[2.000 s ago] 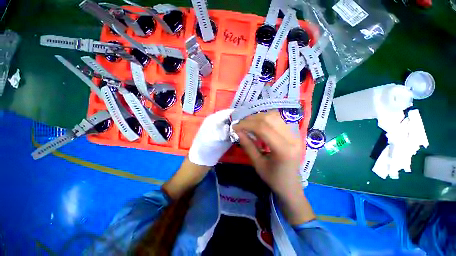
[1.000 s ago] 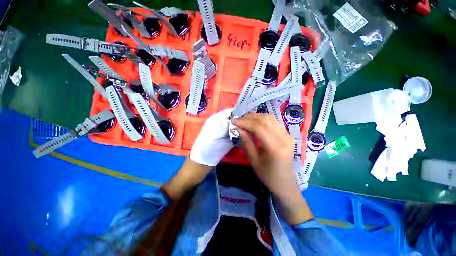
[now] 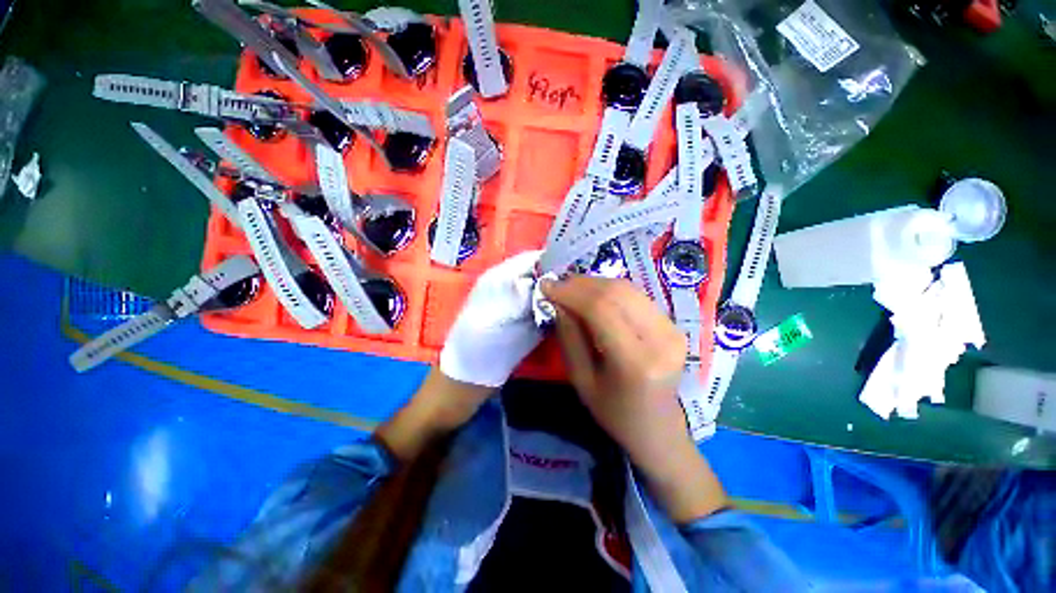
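Observation:
My left hand (image 3: 492, 324), in a white glove, holds a wristwatch at the front middle of the orange-red tray (image 3: 463, 310). The light-grey strap (image 3: 614, 227) of this watch sticks out up and to the right; the watch's head is mostly hidden by my fingers. My bare right hand (image 3: 620, 342) pinches a small crumpled white cloth (image 3: 544, 304) against the watch. Several other watches with grey straps lie in the tray's left and right pockets. Some middle pockets are bare, one with handwriting.
A watch (image 3: 735, 326) lies at the tray's right edge beside a green label (image 3: 782, 338). Further right are a white bottle (image 3: 840, 247), a round pale dish (image 3: 973, 209), white wipes (image 3: 926, 348) and a white box (image 3: 1016, 397). A clear plastic bag (image 3: 828, 104) lies at the back right.
The held watch's strap has swung from nearly level to a steeper slant, uncovering a watch in the right pockets. My right hand has shifted slightly against the held watch.

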